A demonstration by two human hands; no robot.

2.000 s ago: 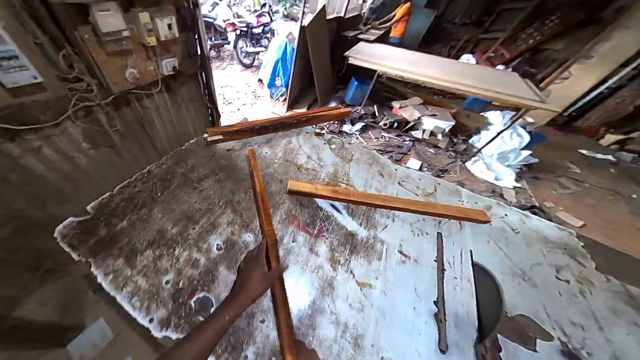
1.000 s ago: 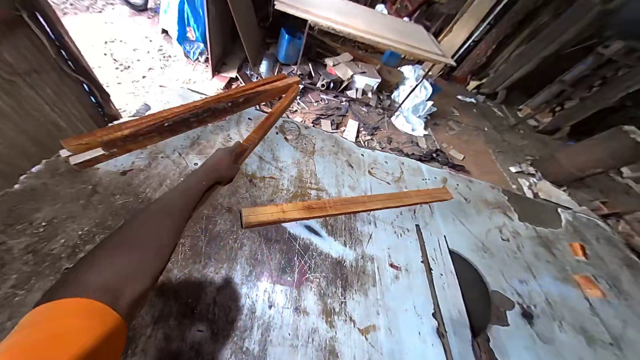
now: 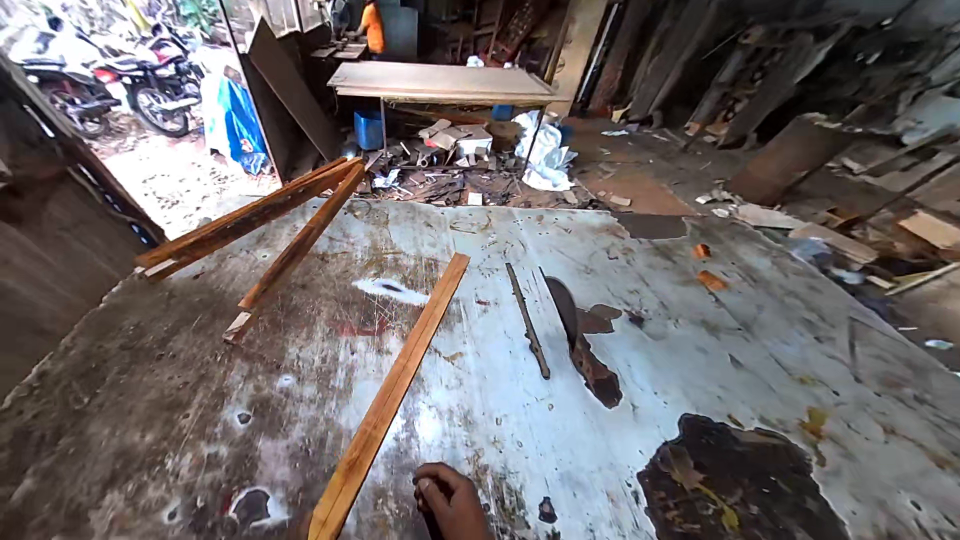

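My right hand (image 3: pixel 451 501) is at the bottom edge with its fingers curled, partly cut off; no held object shows. It is just right of a long wooden strip (image 3: pixel 394 390), apart from it. That strip lies slanting across the worn metal-topped table (image 3: pixel 480 442), its near end cut off by the frame. Another strip (image 3: pixel 300 244) rests farther left, its far end against a pair of darker wooden pieces (image 3: pixel 247 217) at the table's far left. A round saw blade (image 3: pixel 562 307) stands up through a slot, with a thin dark strip (image 3: pixel 529 322) left of it. My left hand is out of view.
Two small orange-brown wood pieces (image 3: pixel 711 281) lie at the table's right. A ragged dark hole (image 3: pixel 739 480) is in the near right. Beyond the far edge are scrap wood, a blue bucket (image 3: pixel 368 130) and a board-topped table (image 3: pixel 442 79). Someone in orange (image 3: pixel 372 28) stands behind.
The middle strip has turned from lying crosswise to pointing toward me. The strip my left hand held lies released beside the darker pieces. My left arm has left the view; my right hand has appeared.
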